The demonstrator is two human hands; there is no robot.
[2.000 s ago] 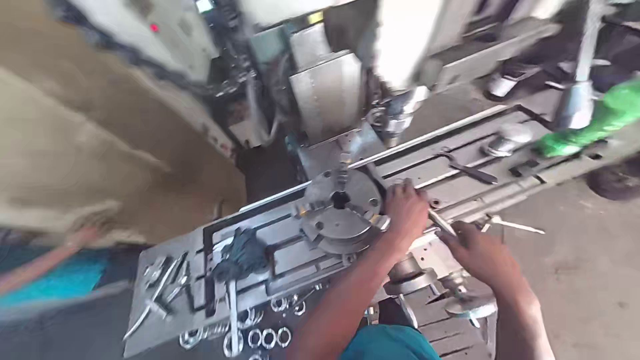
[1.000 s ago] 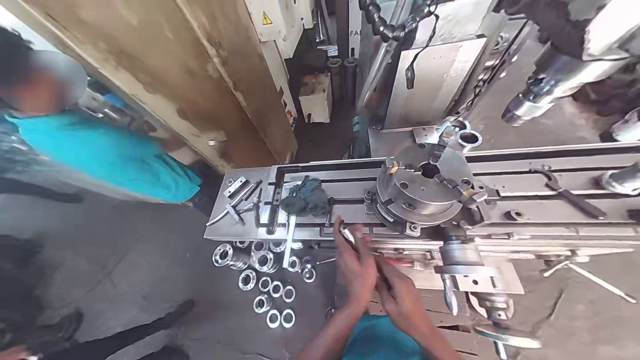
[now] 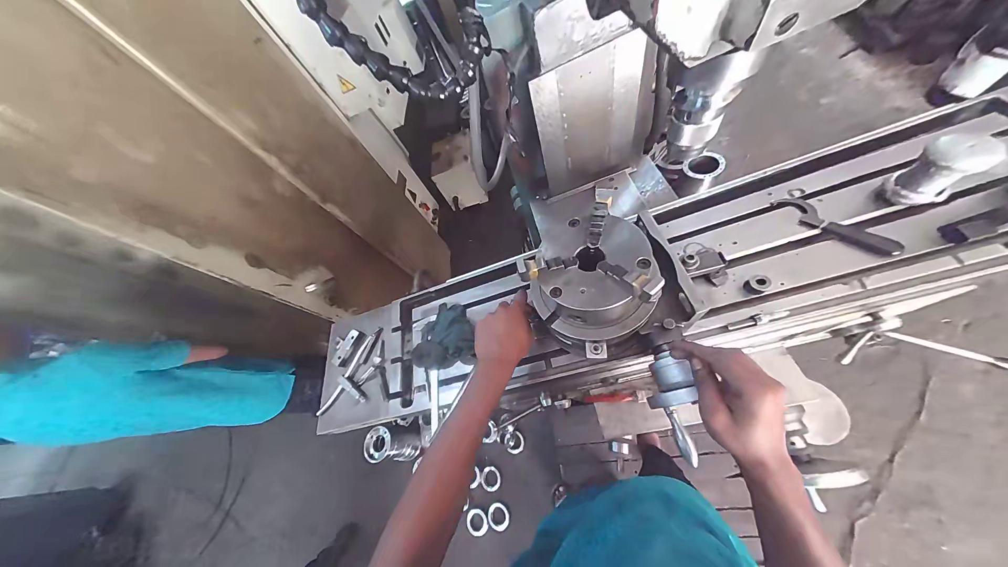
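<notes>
A round three-jaw chuck [image 3: 587, 287] sits on a rotary base on the slotted milling machine table [image 3: 488, 295]. My left hand [image 3: 504, 331] is at the left side of the chuck base, fingertips close to its edge; whether it grips anything there cannot be told. At the front right of the base, my right hand [image 3: 736, 390] has its fingers at the top of the cylindrical crank hub [image 3: 673, 374], whose handle [image 3: 681, 437] points down. A dark rag [image 3: 446, 337] lies left of my left hand, with a metal wrench [image 3: 433, 402] below it.
Hand tools [image 3: 358, 366] lie on the table's left end. A hook spanner [image 3: 843, 228] and a metal cylindrical part [image 3: 937, 169] lie on the right. The machine spindle [image 3: 697, 110] hangs behind. Metal rings [image 3: 476, 521] are below the front edge. A person in teal [image 3: 150, 386] is at the left.
My hands were close together in front of the table a second ago; now they are apart, the left beside the chuck base and the right at the crank hub. The view has shifted strongly.
</notes>
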